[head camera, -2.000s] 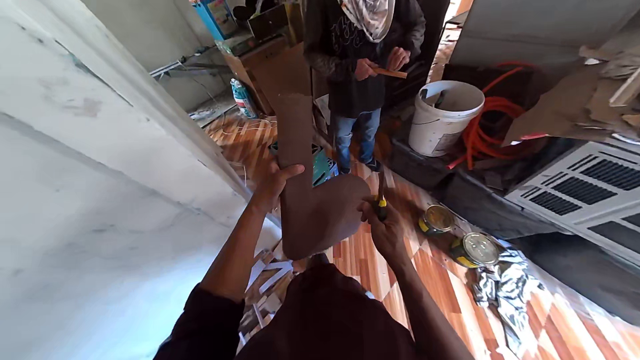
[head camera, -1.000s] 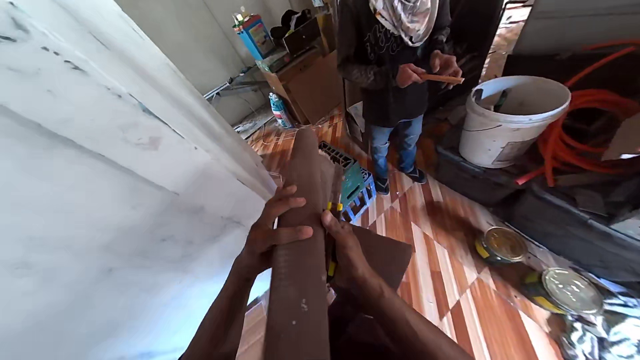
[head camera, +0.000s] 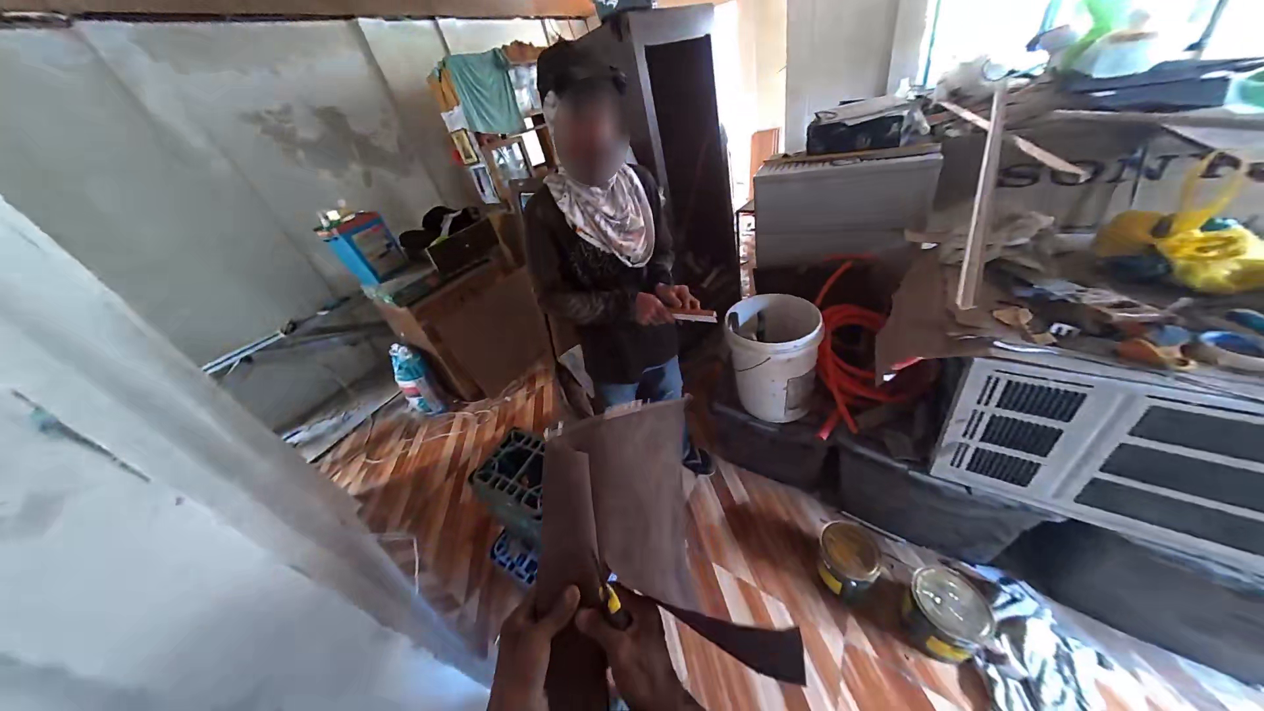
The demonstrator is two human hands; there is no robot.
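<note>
A brown sheet, perhaps sandpaper (head camera: pixel 642 494), stands folded in front of me at the lower middle. My left hand (head camera: pixel 528 642) grips its folded left part, thumb on top. Close beside it, my right hand (head camera: pixel 632 647) is shut on a yellow and black cutter-like tool (head camera: pixel 613 599), which lies against the sheet at the fold. The tool's blade cannot be made out. A narrower brown flap (head camera: pixel 746 642) sticks out to the right of my right hand.
A person (head camera: pixel 617 267) stands ahead, holding a small flat piece. Plastic crates (head camera: pixel 512 484) sit behind the sheet. Right are a white bucket (head camera: pixel 775 360), an orange hose (head camera: pixel 849 365), two cans (head camera: pixel 849 558) and an air-conditioner-like unit (head camera: pixel 1096 444). A pale wall edge (head camera: pixel 247 464) borders the left.
The view has tilted up and shows more of the room. The sheet, long and flat toward me a second ago, now stands folded, with a flap out to the right. Both hands are lower in view.
</note>
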